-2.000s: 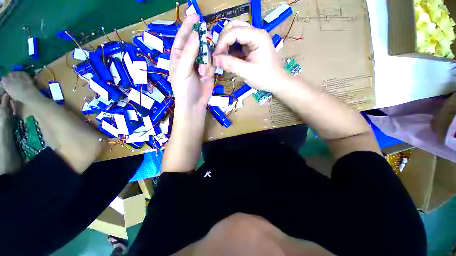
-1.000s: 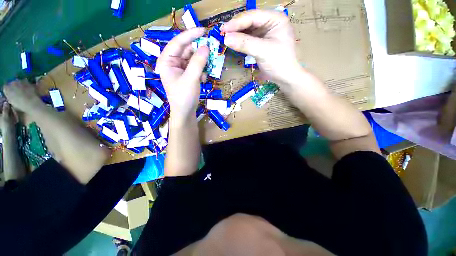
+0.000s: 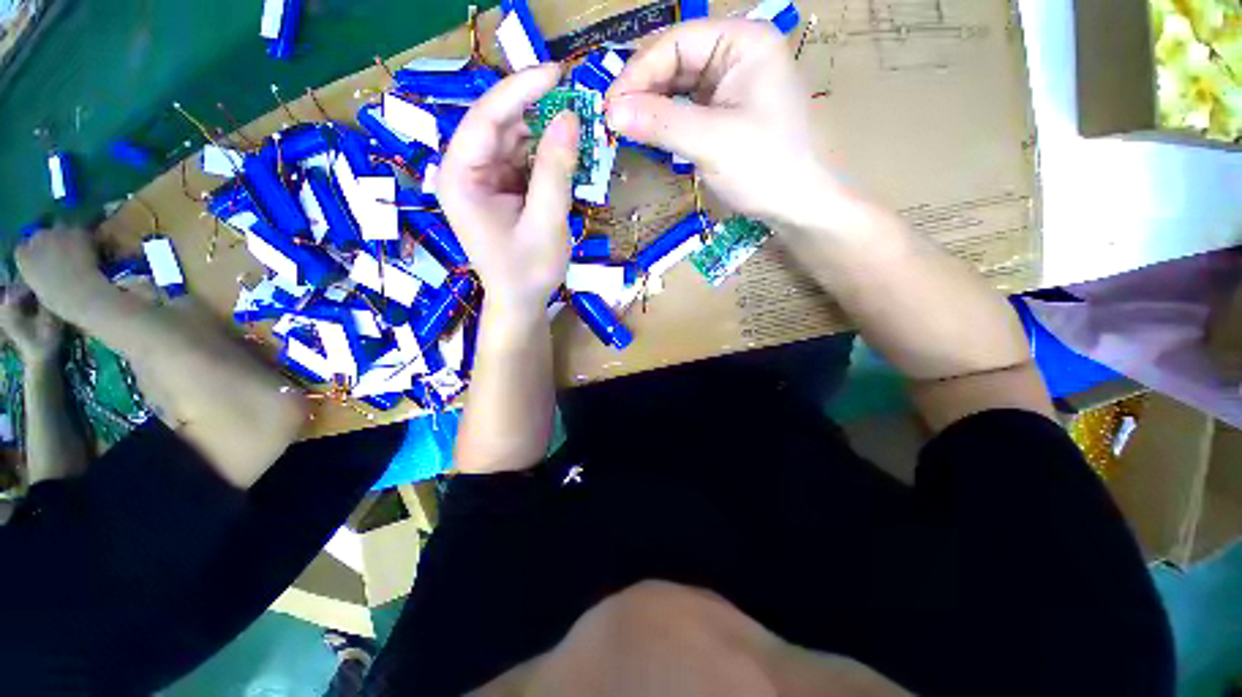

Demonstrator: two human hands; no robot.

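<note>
My left hand point(image 3: 511, 184) holds a green circuit board panel point(image 3: 586, 153) between thumb and fingers, above the cardboard. My right hand point(image 3: 708, 116) is at the panel's right edge, thumb and forefinger pinched together there; what is between the fingertips is too small to tell, with a trace of red wire beside them. A blue battery pack with a white label shows just behind the panel. A heap of blue battery packs point(image 3: 320, 198) with white labels and thin wires lies to the left of my left hand.
A spare green panel point(image 3: 731, 248) lies on the brown cardboard sheet point(image 3: 926, 150) beside my right forearm. A carton with yellow pieces point(image 3: 1199, 68) stands at the far right. Another person's arms point(image 3: 164, 341) are at the left. Open cartons point(image 3: 1165, 477) are below the bench.
The panel has turned from edge-on to face-up in my left hand. My right hand has moved slightly up to the panel's edge. The other person's arms have shifted.
</note>
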